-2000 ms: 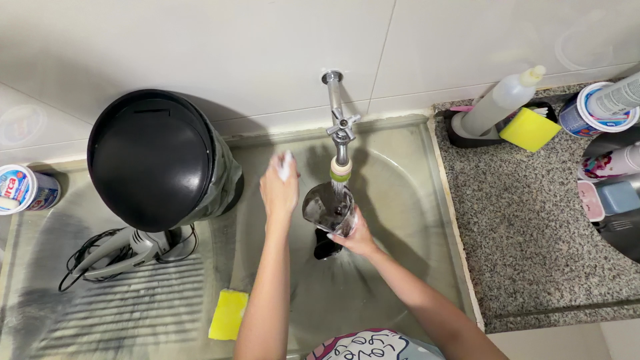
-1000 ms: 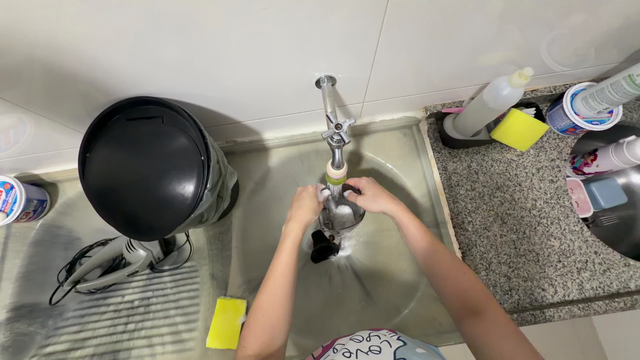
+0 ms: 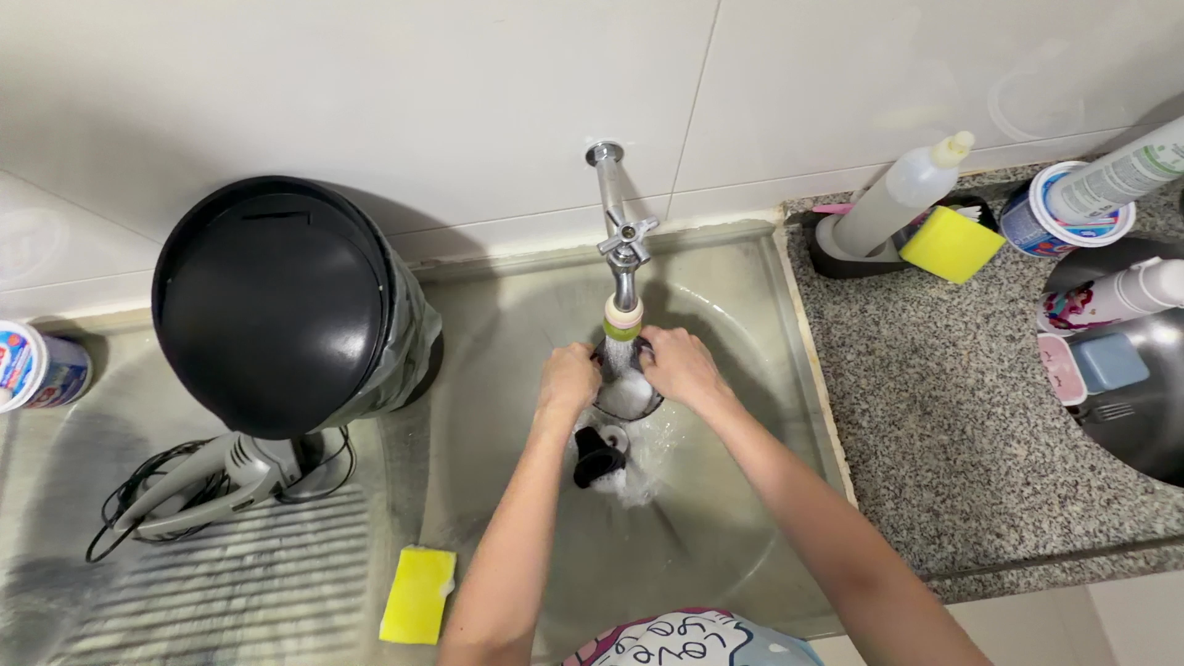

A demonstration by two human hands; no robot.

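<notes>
Both my hands hold a dark translucent cup-shaped container (image 3: 628,396) under the running faucet (image 3: 623,277). My left hand (image 3: 570,377) grips its left rim and my right hand (image 3: 683,365) its right rim; some fingers are hidden behind the rim. Water falls from the green-and-white spout tip into the container, where white foam or churning water shows. Just below it, on the floor of the wash basin (image 3: 499,370), lies a black plastic part (image 3: 597,457) with splashing water around it. A yellow sponge (image 3: 418,595) rests near the front, left of my left forearm.
At left stand a black-lidded bin (image 3: 273,305) with a bag, a grey corded appliance (image 3: 231,472) and a plastic tub (image 3: 42,365). On the granite counter (image 3: 906,407) at right are a squeeze bottle (image 3: 893,199), another yellow sponge (image 3: 952,244) and a tub (image 3: 1064,211). A steel sink (image 3: 1147,416) holds small items.
Two seconds ago my left hand was off the container, with something white in it; now it grips the left rim. My right hand has moved from the container's lower right side to its upper right rim.
</notes>
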